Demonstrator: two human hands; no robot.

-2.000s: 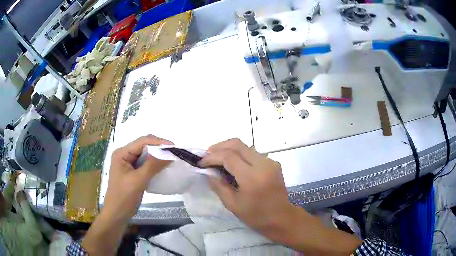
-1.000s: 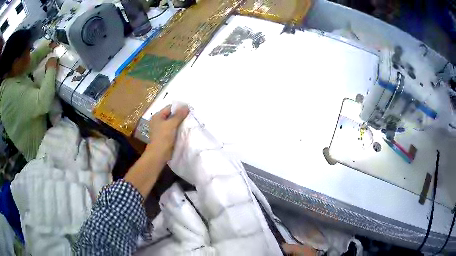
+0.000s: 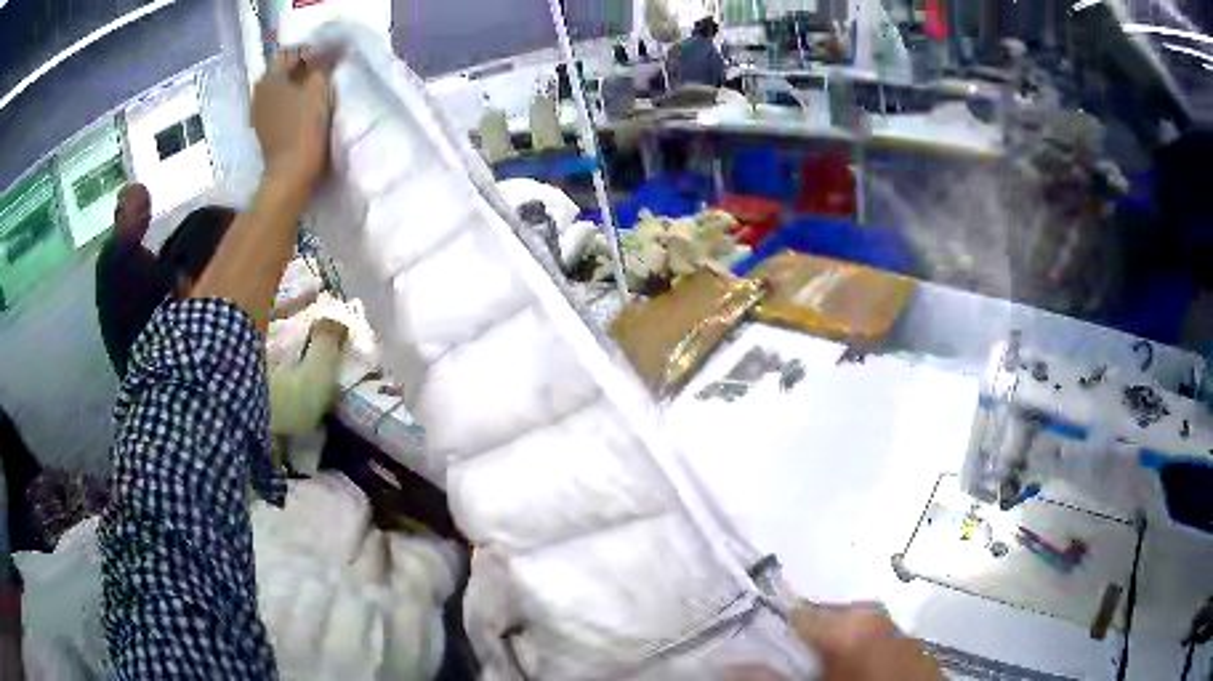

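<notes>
A white quilted padded panel (image 3: pixel 506 386) is stretched diagonally from upper left to lower right, with dark stitch lines across it and a smooth white strip along its right edge. My left hand (image 3: pixel 295 120) is raised at the upper left and grips the panel's top end. My right hand (image 3: pixel 858 644) is low at the bottom, partly cut off and blurred, and holds the panel's lower end near a small dark piece at its edge. The sewing machine (image 3: pixel 1000 432) stands right of the panel, its lamp lit at the needle.
Thread snips (image 3: pixel 1051 547) and a brown strip (image 3: pixel 1105 609) lie on the machine bed. Taped cardboard (image 3: pixel 827 295) lies at the table's back. White quilted pieces (image 3: pixel 353 579) are heaped at lower left. A person in a light green sleeve (image 3: pixel 303 386) is partly hidden behind my left arm.
The view has swung up and left. My left hand has risen high with the panel's end, and the panel, earlier hanging over the table edge, is now drawn out lengthwise. My right hand shows more.
</notes>
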